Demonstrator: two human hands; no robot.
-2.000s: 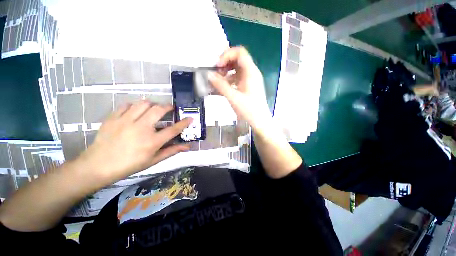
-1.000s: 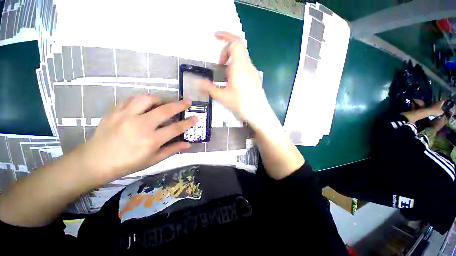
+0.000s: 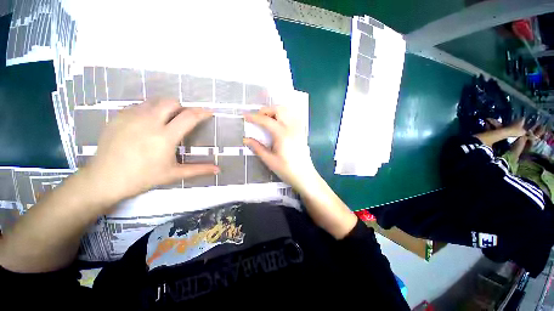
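Observation:
A stack of white film sheets with rows of grey rectangles (image 3: 197, 87) lies fanned in front of me. My left hand (image 3: 143, 146) lies palm down on its left part, with index finger and thumb spread and nothing visible held. My right hand (image 3: 282, 143) is at the right part, fingertips bent at the edge of a grey rectangle (image 3: 231, 130) near the left index fingertip. Whether the right fingertips grip a film cannot be told. No phone shows between my hands.
A narrow side stack of film strips (image 3: 370, 103) lies on the green worktop (image 3: 419, 121) to the right. Beyond it sit a shiny black plastic bag (image 3: 484, 103) and a person in black sleeves with white stripes (image 3: 492, 170). More sheets (image 3: 33, 30) lie at the left.
The black keypad phone between my hands is gone from view. My left hand has moved slightly up and left, its fingers off the phone. My right hand has lowered to the sheets.

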